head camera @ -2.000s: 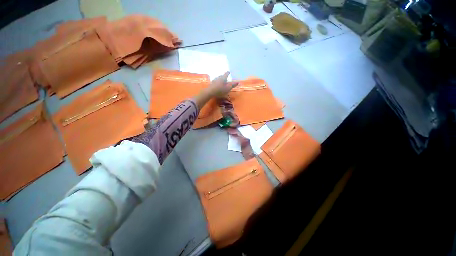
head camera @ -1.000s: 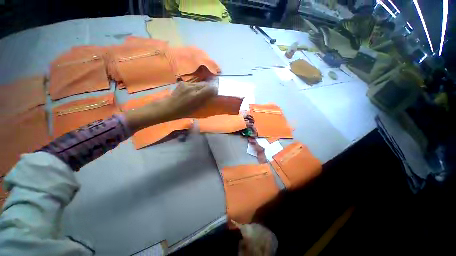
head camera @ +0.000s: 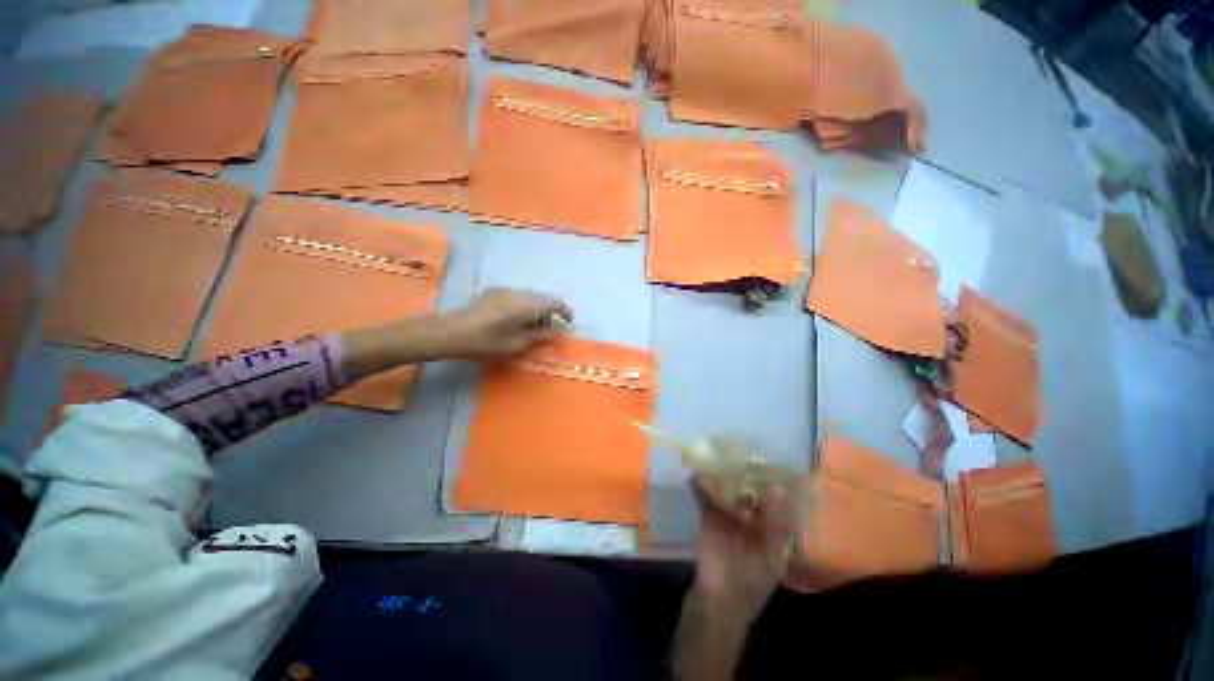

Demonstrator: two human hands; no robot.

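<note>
An orange zippered panel (head camera: pixel 553 446) lies flat in front of me, its gold zip near the far edge, with part of a pale grey work board (head camera: pixel 573 286) showing beyond it. My left hand (head camera: pixel 513 323) is at the panel's far left edge with curled fingers; whether it grips the panel is unclear. My right hand (head camera: pixel 739 552) is shut on a clear glue bottle (head camera: pixel 748 476) with amber-yellow contents, right of the panel. The pale nozzle points left, its tip near the panel's right edge; contact is unclear.
Stacks of orange zippered panels (head camera: pixel 557 160) spread left, beyond and right. Small dark hardware (head camera: pixel 756 295) shows under one stack. A dark, greenish tangle (head camera: pixel 932 373) and white paper scraps (head camera: pixel 969 452) lie among the right stacks. A brownish-yellow piece (head camera: pixel 1132 264) lies far right.
My view has turned down toward the near edge. My left hand has come from the panels beyond to the panel in front of me. My right hand has come further into view with the glue bottle.
</note>
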